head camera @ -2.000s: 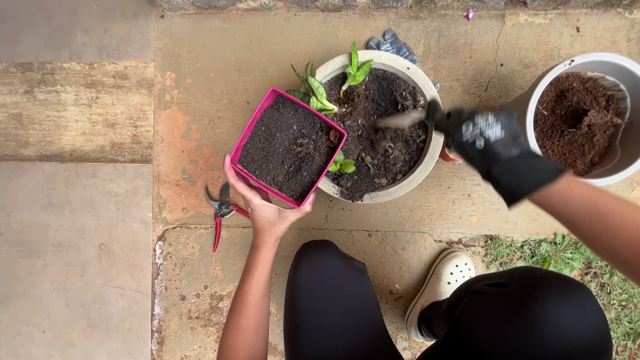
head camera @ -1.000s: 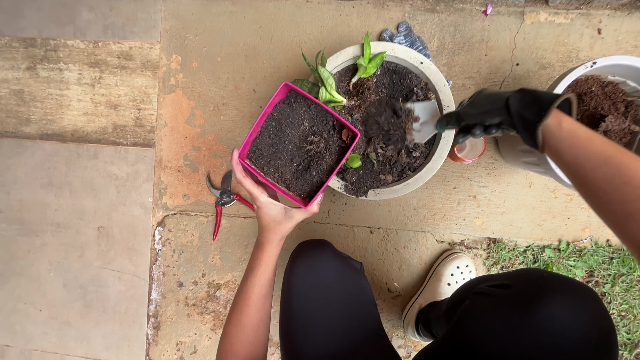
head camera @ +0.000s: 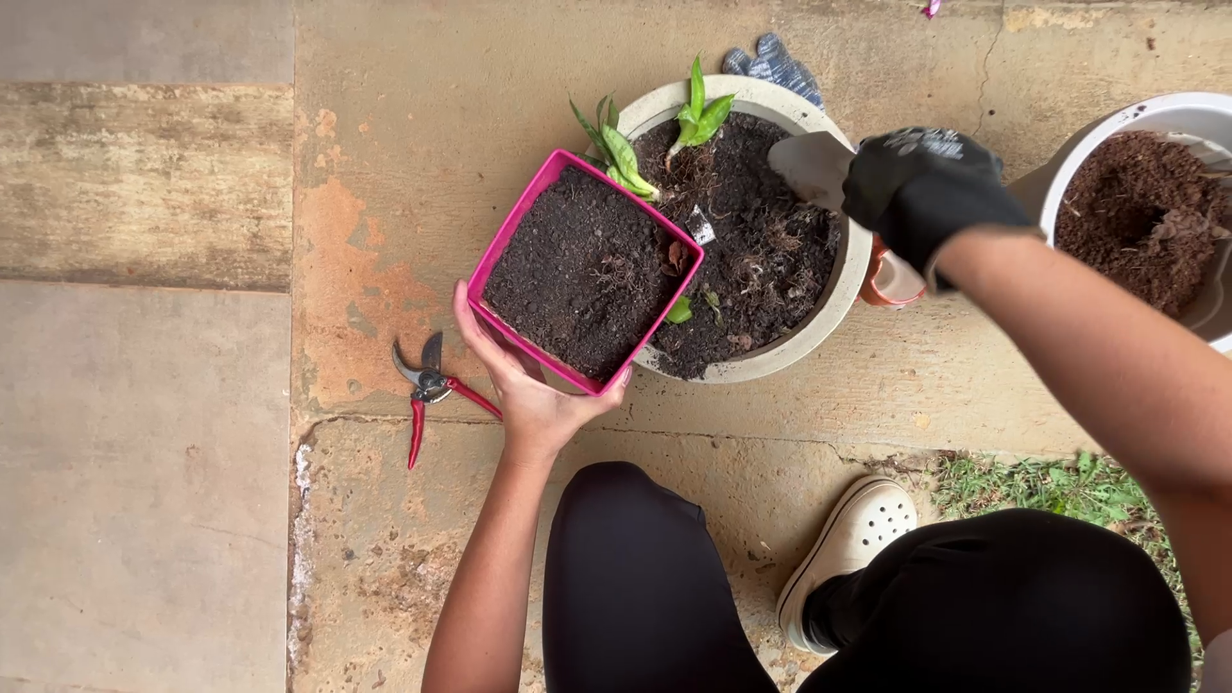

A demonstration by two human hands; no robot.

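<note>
My bare left hand [head camera: 541,399] grips the lower corner of a square pink pot [head camera: 539,358] filled with dark soil, a few roots and a dry leaf. The pot is held at the left edge of a round pale planter [head camera: 830,332]. My right hand [head camera: 929,192], in a black glove, is closed on a hand trowel [head camera: 811,168]; its handle is hidden in my fist. The trowel's blade lies over the dark soil at the planter's right side. Green leafy cuttings [head camera: 703,115] with roots lie at the planter's top, more leaves [head camera: 621,154] beside the pink pot.
Pruning shears [head camera: 430,381] with red handles lie on the concrete, blades apart. A grey-blue glove [head camera: 775,69] lies behind the planter, and an orange-rimmed container [head camera: 893,279] stands at its right. A white pot [head camera: 1059,183] of brown fibrous material is at the far right. My clog-clad foot is below.
The trowel in my right hand has moved within the planter, now up at its right edge. A small white piece now shows on the soil. My left hand still holds the pink pot.
</note>
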